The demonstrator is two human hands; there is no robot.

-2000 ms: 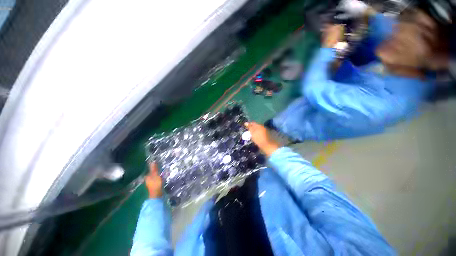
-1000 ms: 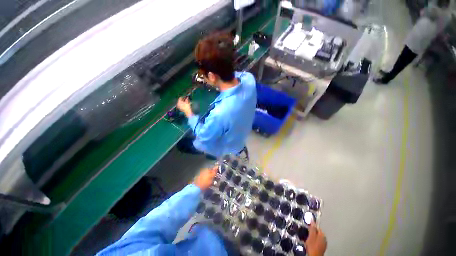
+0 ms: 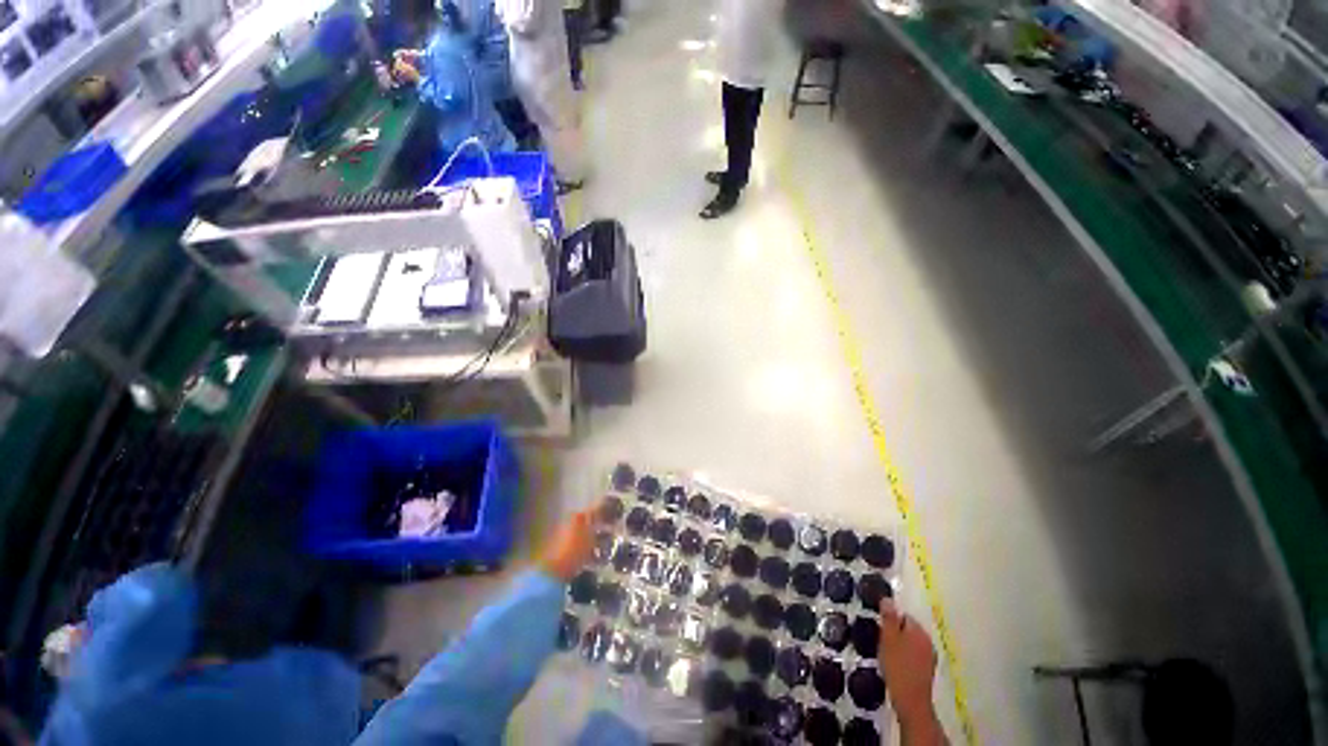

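Observation:
A clear blister tray [image 3: 699,590] with rows of round pockets is held low in front of me, over the floor. Many pockets hold black round units; several at the left look shiny or clear. My left hand [image 3: 571,539] grips the tray's left edge, its sleeve light blue. My right hand [image 3: 910,663] grips the right edge, fingers partly hidden at the rim. The tray's near edge is cut off or blurred at the bottom of the picture.
A blue bin [image 3: 503,496] stands at the left near a white desktop machine [image 3: 503,241]. A dark box [image 3: 597,292] is beside it. A person in blue is at lower left. People stand farther ahead. A green bench [image 3: 1078,233] curves along the right; a stool [image 3: 819,76] stands ahead.
The view has swung from the green bench to the aisle. The seated person in blue has shifted to the lower left. Both hands still hold the tray.

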